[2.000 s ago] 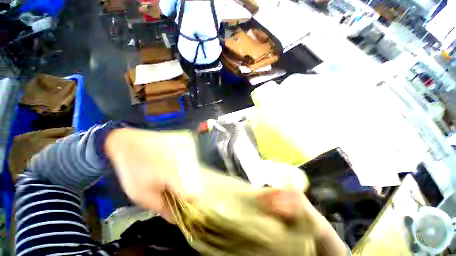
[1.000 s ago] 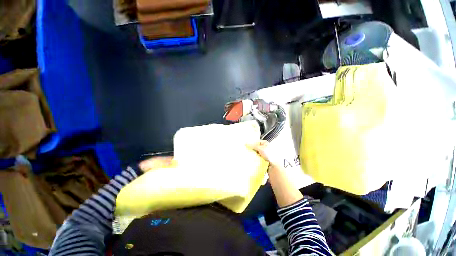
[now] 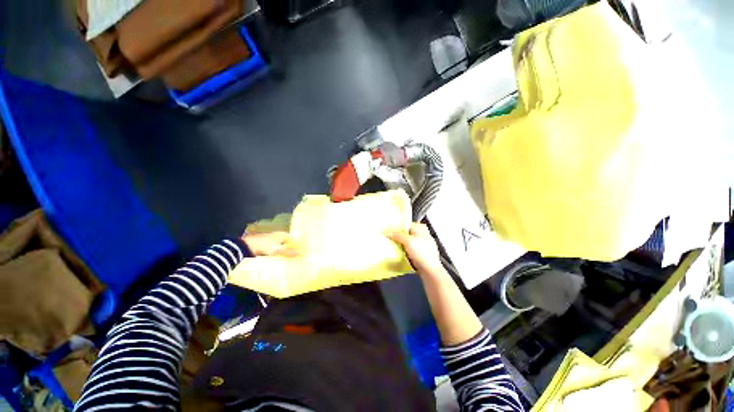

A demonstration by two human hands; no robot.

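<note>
A yellow panel [image 3: 346, 241] lies spread in front of my dark apron, partly washed out to near white. My left hand [image 3: 270, 245] is at its left side, fingers on the panel. My right hand [image 3: 415, 244] grips its right edge, thumb on top. A small olive-yellow part shows at the panel's upper left, beyond my left hand. A large stack of yellow panels [image 3: 563, 169] lies on the white surface [image 3: 483, 257] marked "A" to the right.
A red-and-white item with a curved striped grey part [image 3: 430, 177] lies just beyond the panel. Blue crates with brown pieces [image 3: 40, 290] stand at left. Another blue crate [image 3: 225, 76] holds brown layers at upper left. A white fan [image 3: 711, 330] and more yellow pieces [image 3: 579, 386] are at lower right.
The panel looks smaller and more compact between my hands, its lower left part no longer spread so wide. My left hand has moved slightly right and up. The view has turned.
</note>
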